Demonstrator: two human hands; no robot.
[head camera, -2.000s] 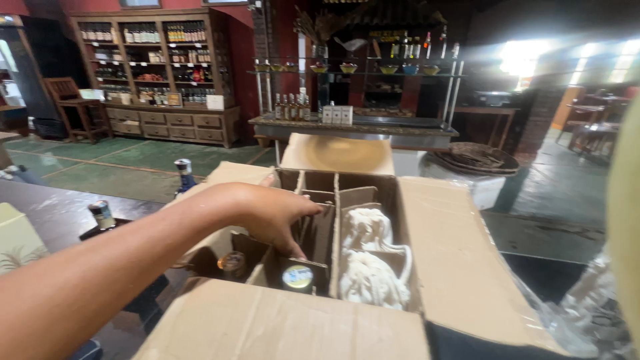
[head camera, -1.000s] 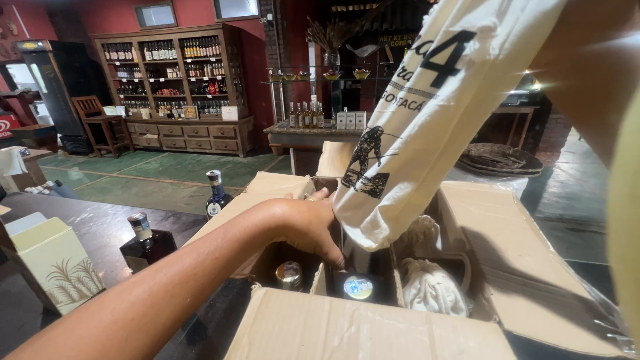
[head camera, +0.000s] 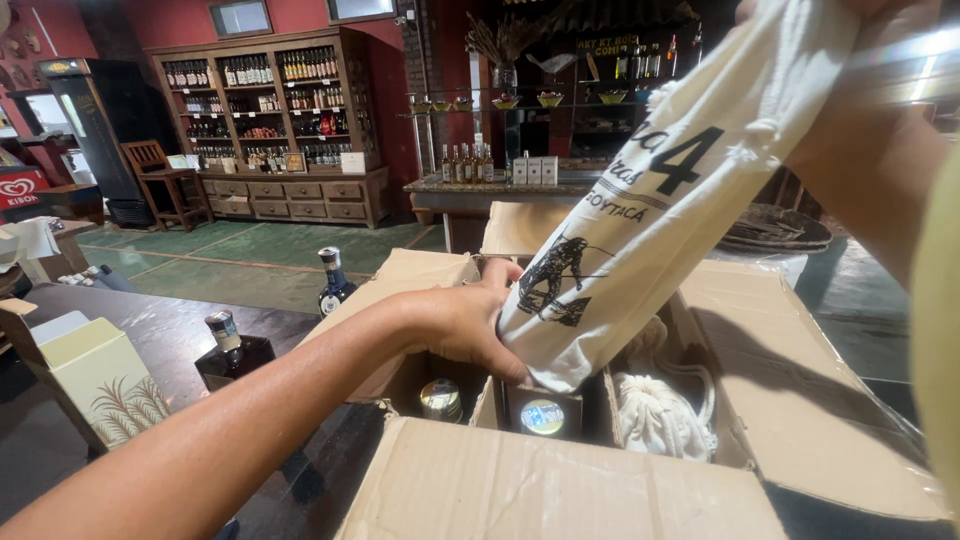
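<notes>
A printed white cloth bottle bag slants over an open cardboard box, its lower end at the box's divided compartments. At the upper right, my right hand grips the bag's top, partly cut off by the frame edge. My left hand is at the bag's lower end, thumb and fingers spread around it; whether it bears weight cannot be told. Below it, two bottle caps, one golden and one with a blue and white seal, show in compartments. Tied cloth bags fill the right-hand compartments.
Left of the box, a dark square bottle, a blue-labelled round bottle and an opened pale carton stand on the dark table. The box flaps spread outward, the right one widest. A bottle cabinet stands behind.
Two seconds ago my left hand was inside the box and no bag was raised. One second ago the printed bag appeared over the box; it remains there, with my left hand at its lower end.
</notes>
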